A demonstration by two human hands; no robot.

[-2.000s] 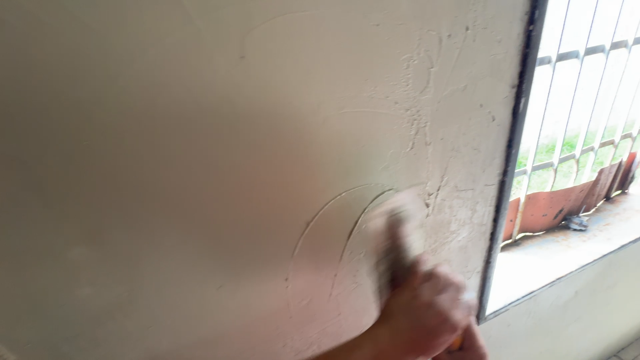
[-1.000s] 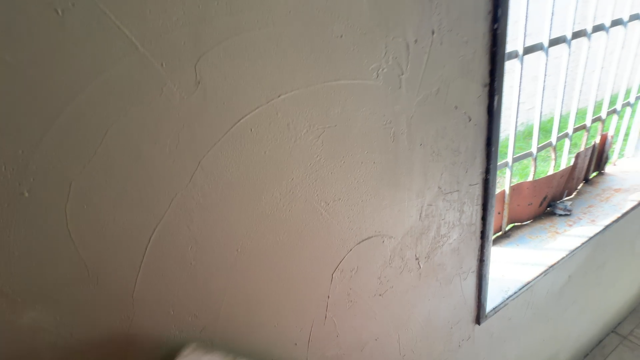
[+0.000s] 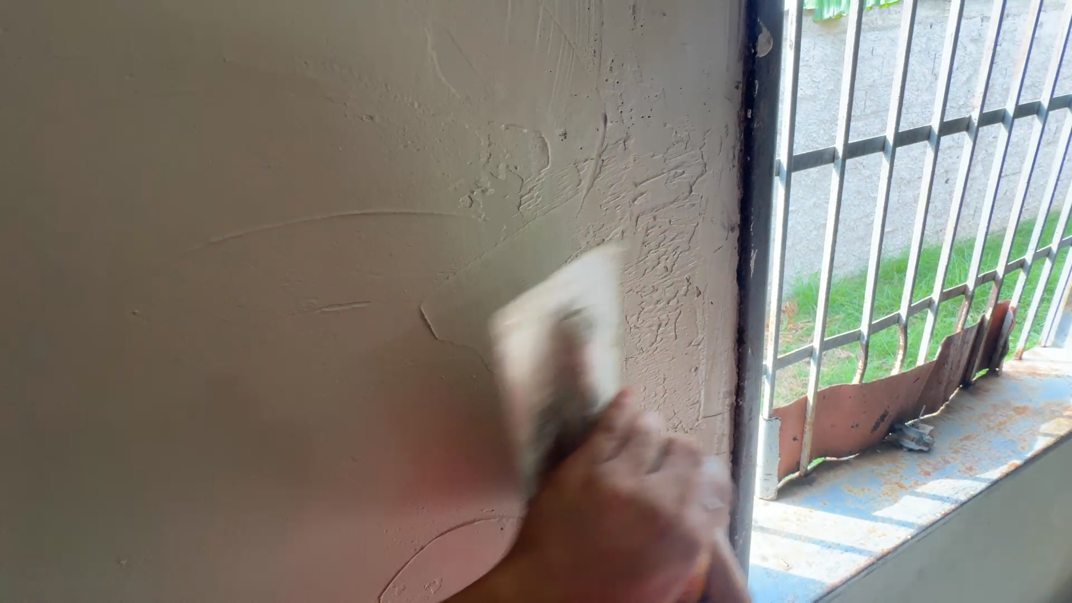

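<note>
My right hand point(image 3: 620, 502), blurred by motion, grips a broad flat-bladed putty knife or scraper and reaches up from the bottom edge. A finger lies along the pale blade point(image 3: 557, 327), which is tilted against the plastered wall point(image 3: 293, 276). A bit of orange shows below the hand, perhaps the handle's end. Right of the blade the plaster point(image 3: 666, 276) is rough and wrinkled; curved ridges and thin smears mark the rest. I do not make out my left hand.
To the right, a dark window frame edge point(image 3: 748, 276) borders the wall. White metal bars point(image 3: 829, 243) stand in the opening, with a rusty bent metal strip point(image 3: 879, 406) at their foot. A small crumpled object point(image 3: 913, 435) lies on the rust-stained sill point(image 3: 946, 477).
One second ago the hand was out of view; now it is back at the wall with the blade. The rough patch beside the window looks broader. The view has shifted.
</note>
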